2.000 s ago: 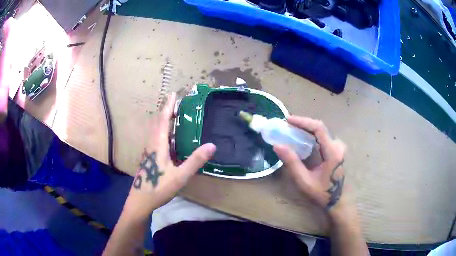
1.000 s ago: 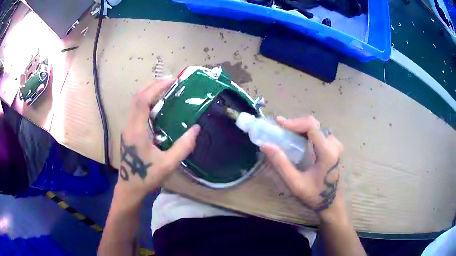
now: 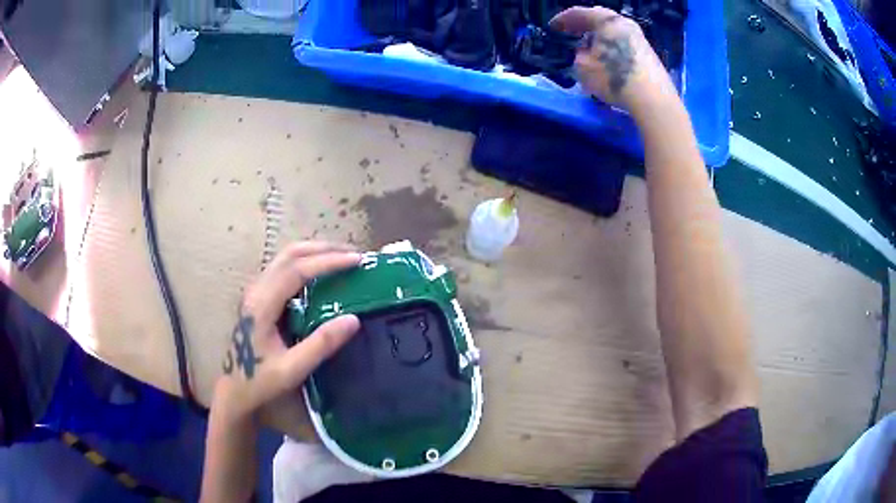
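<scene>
A glossy green housing (image 3: 368,287) with a white rim lies on the cardboard, its rounded end with two pale rings towards me. Its dark recess shows a raised or wet-looking curved outline. My left hand (image 3: 285,319) grips the housing's left side, thumb over the recess edge. A small translucent white squeeze bottle (image 3: 491,232) with a yellowish tip stands upright beyond the housing. My right hand (image 3: 611,57) is at the blue bin (image 3: 550,98) among black parts (image 3: 472,34); whether its fingers hold one cannot be told.
A dark flat case (image 3: 550,169) lies beside the bin. A black cable (image 3: 157,246) crosses the left of the cardboard (image 3: 609,393). Another green housing (image 3: 31,221) lies at the far left. A dark stain (image 3: 405,214) is beyond the housing. A person's sleeve shows at the lower right edge.
The bottle has left my right hand and stands on the cardboard. My right hand has moved away to the bin. The housing has turned, its rounded end now towards me, and sits lower in view.
</scene>
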